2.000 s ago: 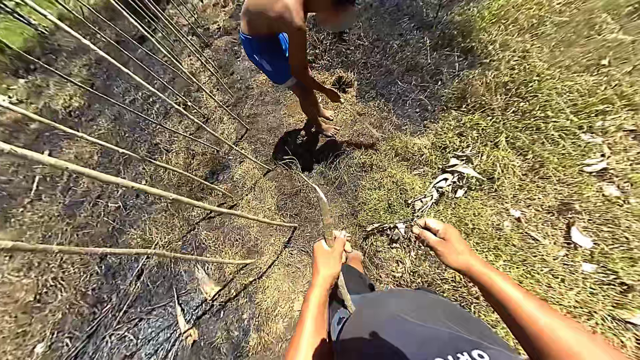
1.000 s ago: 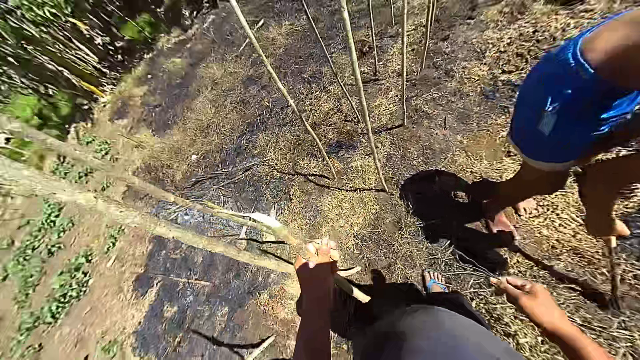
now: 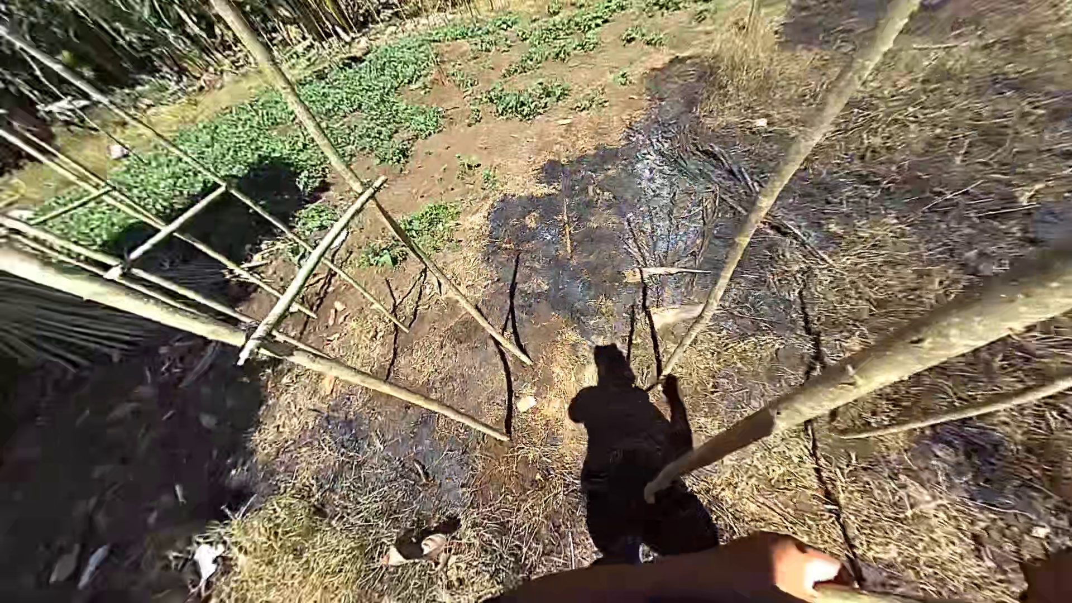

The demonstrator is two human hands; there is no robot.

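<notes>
Along the bottom edge, a forearm reaches right to my left hand, which is closed around a pale wooden stick; most of the stick is cut off by the frame. At the lower right corner a dark brown patch looks like part of my right hand; its fingers and anything in it are hidden. Above my left hand, a thick slanting pole comes in from the right, its lower end near my shadow. A thinner pole leans from the ground beyond it.
On the left stand slanting poles with short crosspieces across them. Another pole leans behind. The ground has dry grass, a dark scorched patch and low green plants. Deep shade lies at lower left.
The view has swung strongly, and the other person in blue shorts is out of sight. My left hand, still on a stick, now shows at the bottom edge, right of centre.
</notes>
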